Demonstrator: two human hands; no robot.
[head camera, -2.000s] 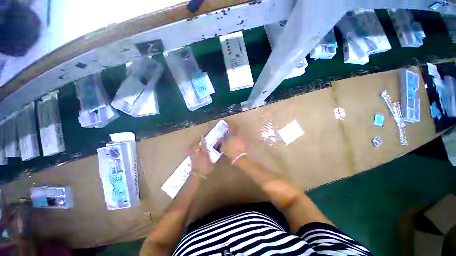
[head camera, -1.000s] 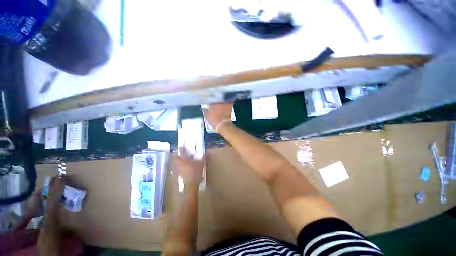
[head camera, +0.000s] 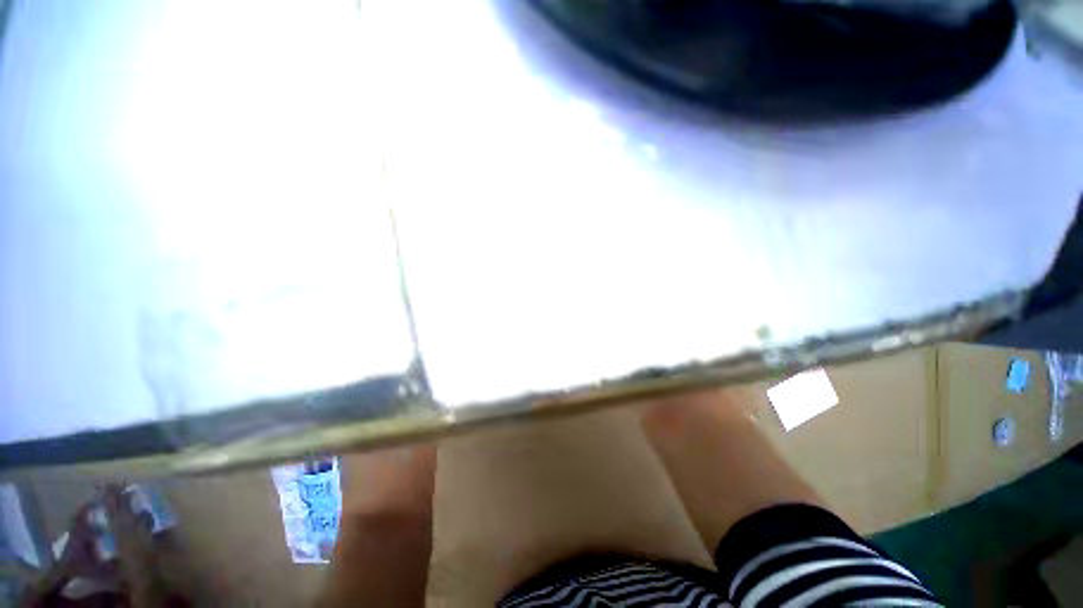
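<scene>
Both my hands are hidden under the white shelf (head camera: 534, 273); only my forearms show below its front edge. A filled pack (head camera: 311, 511) with light blue pieces lies on the cardboard left of my left forearm, its upper end cut off by the shelf edge. A loose white square (head camera: 803, 399) lies on the cardboard right of my right forearm. What my hands hold cannot be seen.
The shelf covers most of the view, with a dark round object (head camera: 808, 59) on it. A light blue piece (head camera: 1018, 375), a small wrapped piece (head camera: 1004, 431) and a clear strip (head camera: 1059, 398) lie at right. Another person's hands (head camera: 125, 540) work at lower left.
The view has shifted so the shelf now hides the conveyor and my hands. Before, my left hand was at a white pack on the cardboard and my right hand reached to the conveyor.
</scene>
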